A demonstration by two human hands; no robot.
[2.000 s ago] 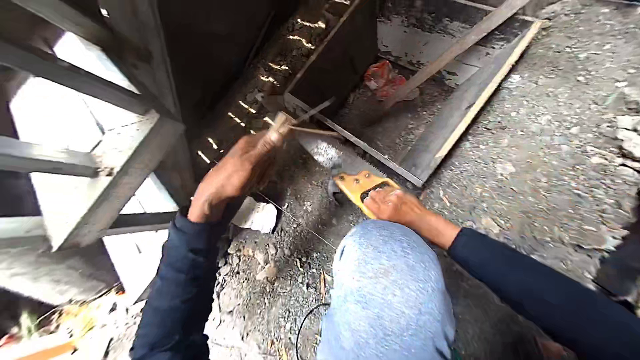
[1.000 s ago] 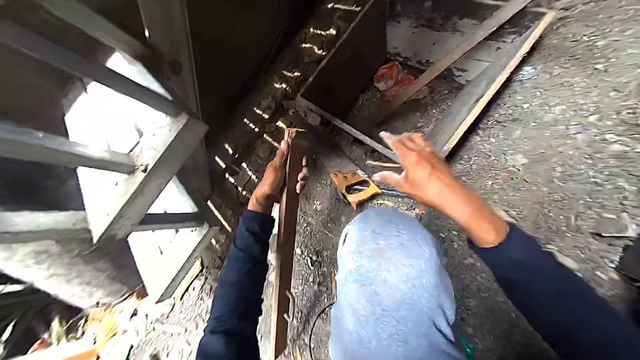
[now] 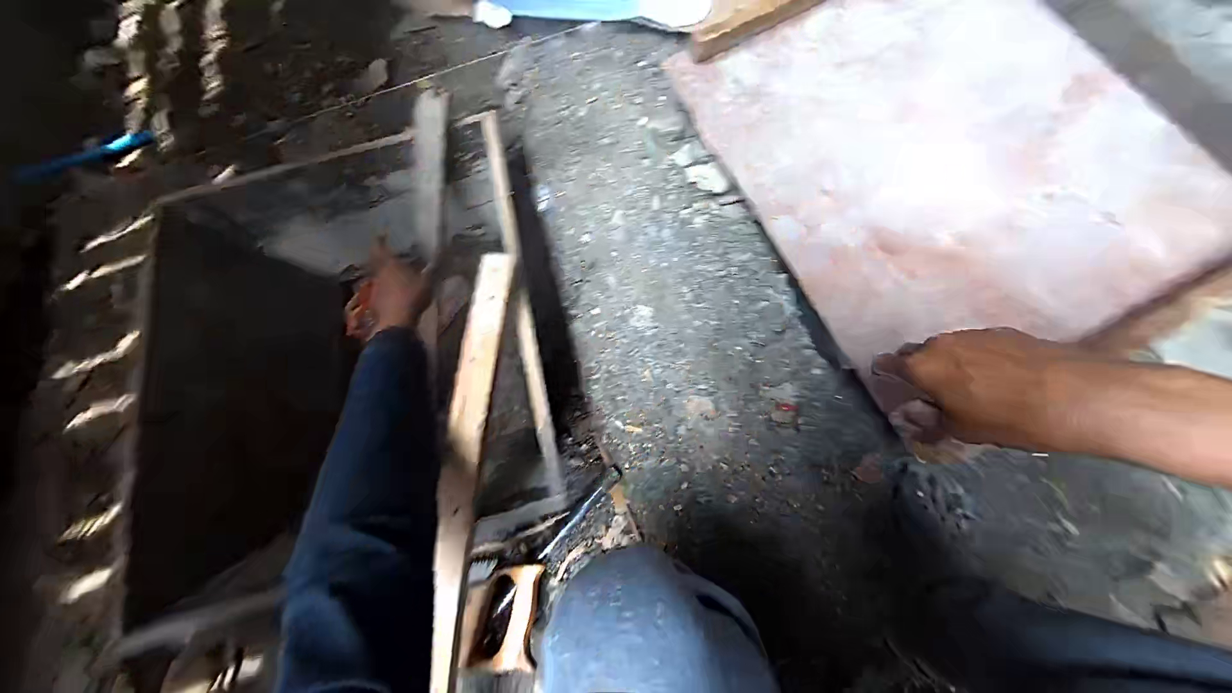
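Observation:
My left hand (image 3: pixel 393 289) reaches into a wooden frame (image 3: pixel 525 346) on the ground, beside a blurred red-orange thing (image 3: pixel 360 310); its grip is unclear. A pale wooden strip (image 3: pixel 474 385) lies lengthwise to the right of my left sleeve. Below, beside my knee, shows the yellow-orange handle of a handsaw (image 3: pixel 520 616), its blade mostly hidden. What appears to be my right hand (image 3: pixel 972 385) has curled fingers at the near edge of a large pinkish-white board (image 3: pixel 943 164); blur hides whether they grip it.
A dark panel (image 3: pixel 241 404) fills the left side of the frame. Another wooden piece (image 3: pixel 431 173) crosses its far end. Gravelly ground (image 3: pixel 674 337) runs between frame and board. A blue object (image 3: pixel 87 154) lies far left, and a thin string (image 3: pixel 462 65) stretches across the far ground.
The view has swung strongly to the right. My left hand has left the dark wooden piece it held upright one second ago. My right hand, raised with spread fingers then, is now beside the pinkish board.

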